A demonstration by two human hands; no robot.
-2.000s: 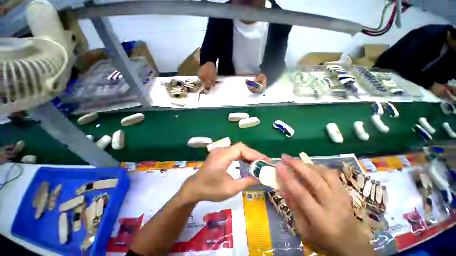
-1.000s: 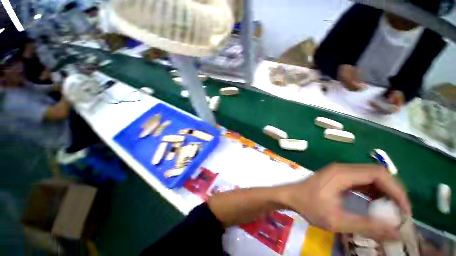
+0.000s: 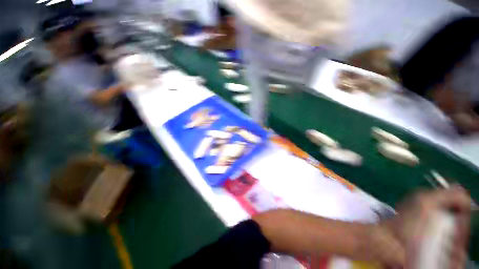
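Note:
The frame is strongly blurred. My left hand (image 3: 415, 226) is at the lower right, its forearm reaching in from the bottom. It is closed around a whitish elongated unit (image 3: 437, 239) that stands roughly upright in the picture. Whether the unit is open or closed is too blurred to tell. My right hand cannot be made out. The blue parts tray (image 3: 177, 127) lies on the bench, left of my hand, with several beige covers (image 3: 229, 152) in it.
The green conveyor (image 3: 294, 113) runs beyond the bench with several white units (image 3: 341, 156) on it. A fan (image 3: 299, 18) and grey post (image 3: 256, 79) stand above. A brown carton (image 3: 105, 192) is on the floor at left. A person (image 3: 79, 89) sits at far left; another is upper right.
The view has swung further left, so the tray and belt appear further right. My left hand has shifted to the lower right edge, still holding the unit. My right hand, visible two seconds ago, is not distinguishable.

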